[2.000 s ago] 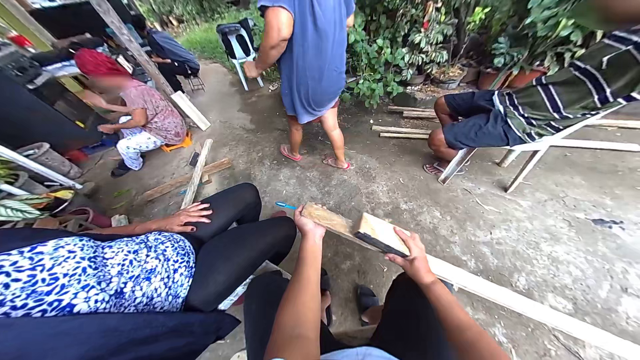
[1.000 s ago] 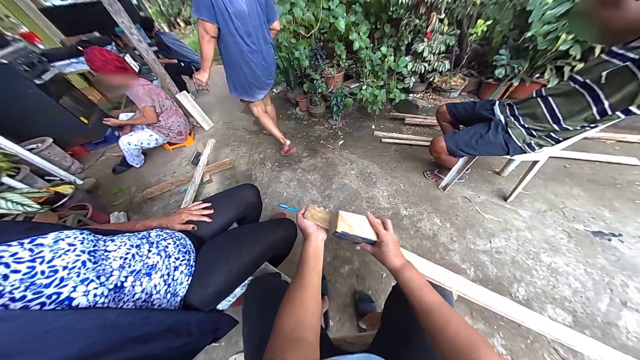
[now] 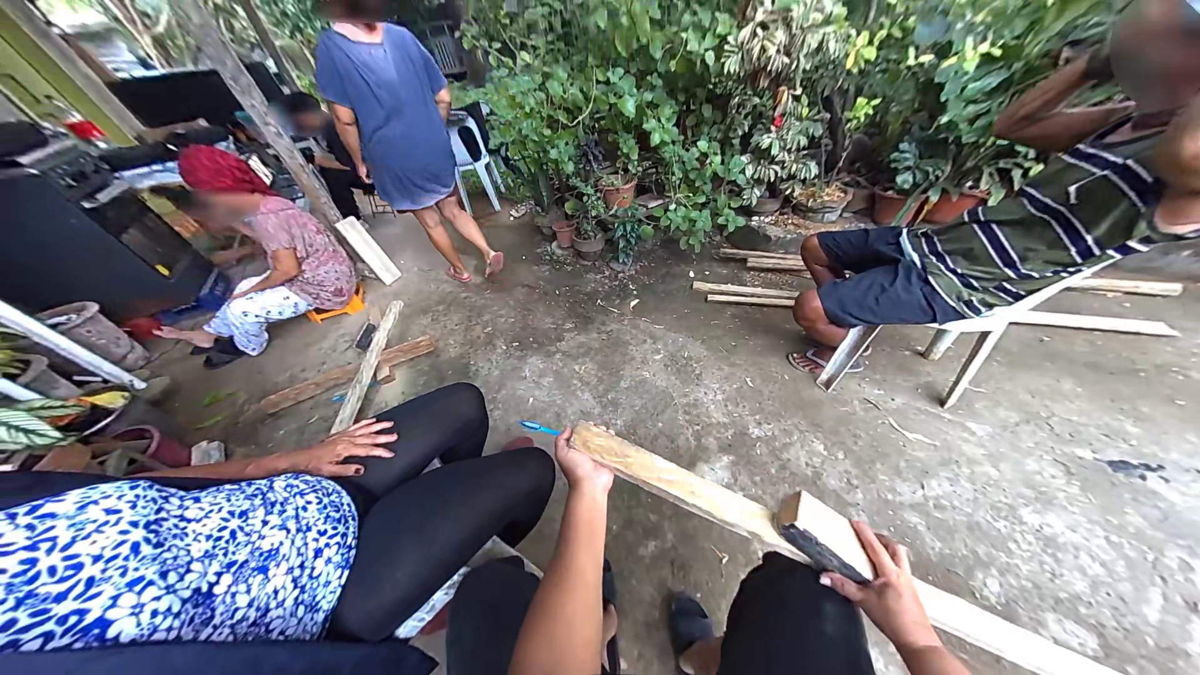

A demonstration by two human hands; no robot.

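A long pale wooden board (image 3: 694, 490) slopes from the middle of the view down to the lower right. My left hand (image 3: 586, 464) grips its near end, and a blue toothbrush-like handle (image 3: 540, 427) sticks out beside those fingers. My right hand (image 3: 881, 581) holds a wooden block with a dark underside (image 3: 825, 530) against the board's upper face, over my right knee. The surface of the board under the block is hidden.
A seated person's knee (image 3: 506, 478) is close on my left. Wooden pieces (image 3: 366, 366) lie crossed on the concrete ahead left. Another person sits on a white chair (image 3: 975, 352) at right, near more wood strips (image 3: 750, 292). Potted plants (image 3: 619, 192) stand behind.
My right hand and the block have moved away from my left hand, down the board to the right. The person in blue has walked farther off.
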